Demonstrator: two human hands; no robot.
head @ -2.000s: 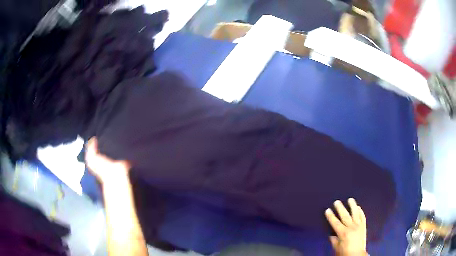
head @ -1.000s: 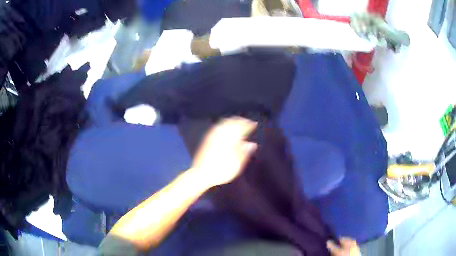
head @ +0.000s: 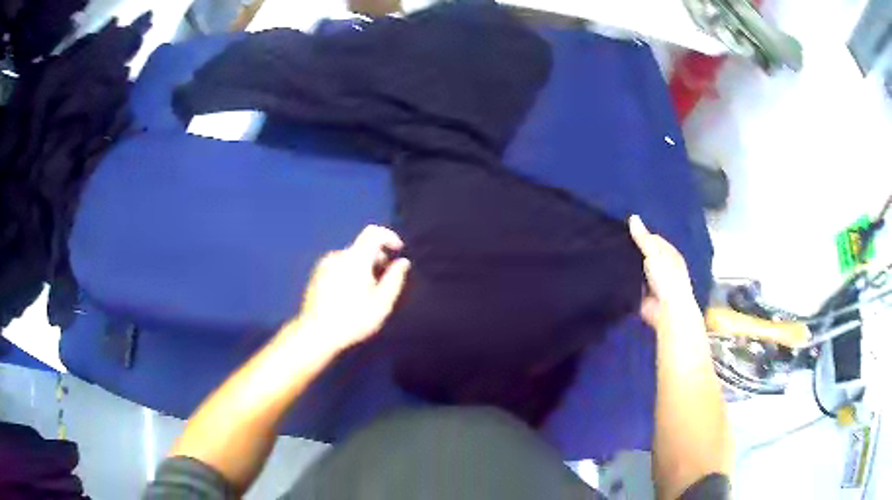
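A dark navy-plum garment (head: 509, 264) lies over the right part of the blue padded board (head: 235, 229), with another part spread behind it toward the upper left. My left hand (head: 357, 283) pinches the garment's left edge between thumb and fingers. My right hand (head: 660, 273) holds its right edge, thumb up; some fingers are hidden. The cloth is stretched between both hands, and its near end hangs close to my body.
A steam iron (head: 758, 337) with a tan handle is parked at the right, with hoses beside it. A crumpled dark pile (head: 59, 166) lies at the left. A small black object (head: 121, 344) is near the blue cover's left edge. Purple cloth (head: 39, 464) shows lower left.
The garment, earlier laid lengthwise on the board, is now turned and gathered at the right. My left hand has moved to its left edge, and my right hand has moved up from the bottom edge.
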